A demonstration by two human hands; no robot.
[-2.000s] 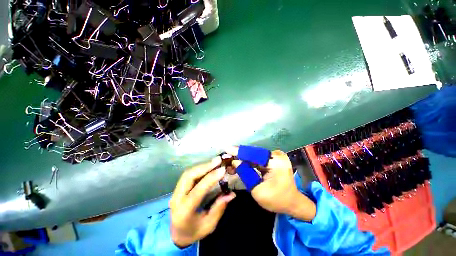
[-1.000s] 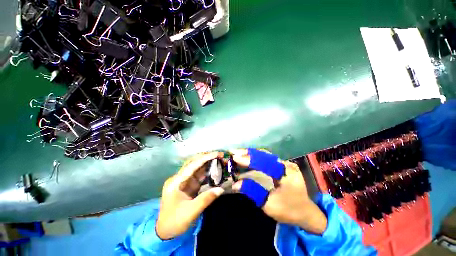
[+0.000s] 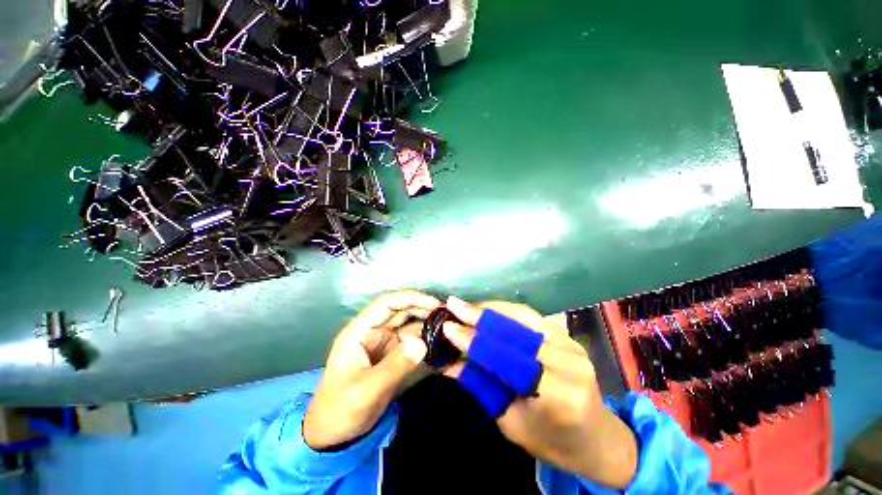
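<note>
My left hand (image 3: 363, 367) and my right hand (image 3: 542, 387), with blue wraps on its fingers, meet at the bench's near edge. Between their fingertips is a small dark round part (image 3: 440, 336), pinched from both sides. Its detail is partly hidden by the fingers, and I cannot tell whether a clip is on it. A large tangled heap of black binder clips (image 3: 242, 145) with silver wire handles lies at the upper left. A pink-red patterned scrap (image 3: 414, 172) is at the heap's right edge.
A red tray (image 3: 788, 445) with black rows stands low at right. A white sheet (image 3: 793, 145) with two dark items lies on the green bench (image 3: 580, 116). A separate clip (image 3: 66, 340) and wire handle (image 3: 114, 307) lie at left. Another person's blue sleeve (image 3: 846, 290) is at right.
The fingertips have closed around the dark round part, and the right hand's wrapped fingers have come together. The bench view has shifted slightly to the right.
</note>
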